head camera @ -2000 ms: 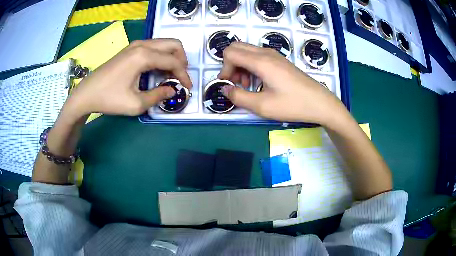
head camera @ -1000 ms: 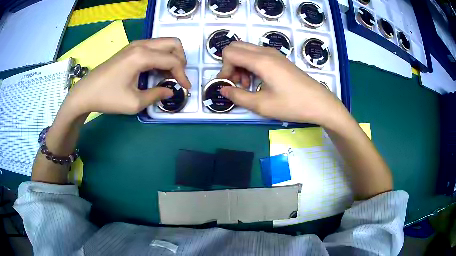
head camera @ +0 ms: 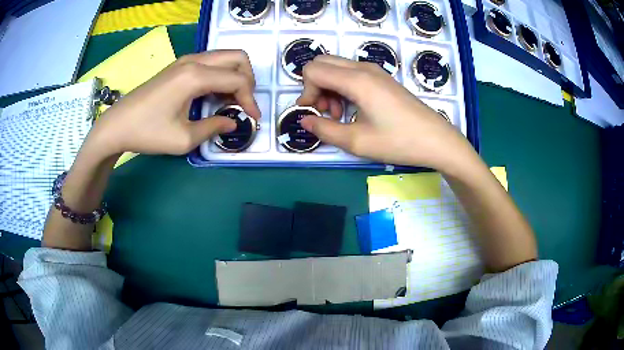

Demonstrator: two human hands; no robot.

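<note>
My left hand [head camera: 185, 106] holds a round smartwatch unit [head camera: 236, 137] in the near-left pocket of the white blister tray [head camera: 250, 58], thumb on its dark screen. My right hand [head camera: 369, 113] holds a second smartwatch unit [head camera: 299, 139] in the pocket to its right, thumb on the screen. Both screens face up, dark with small text and white tabs. More round units sit in the other pockets; the one behind the left unit is bare. My right hand partly hides the near-row units farther right.
Two black squares [head camera: 293, 229], a blue square [head camera: 377, 230] on a record sheet [head camera: 438, 239], and a grey-beige strip [head camera: 311, 279] lie nearer me. A clipboard form [head camera: 44, 150] and yellow paper [head camera: 140, 61] are at left. A second tray box [head camera: 537, 65] is at right.
The left unit's screen showed a blue lit spot two seconds ago and is now dark with text. Both hands have stayed almost in place.
</note>
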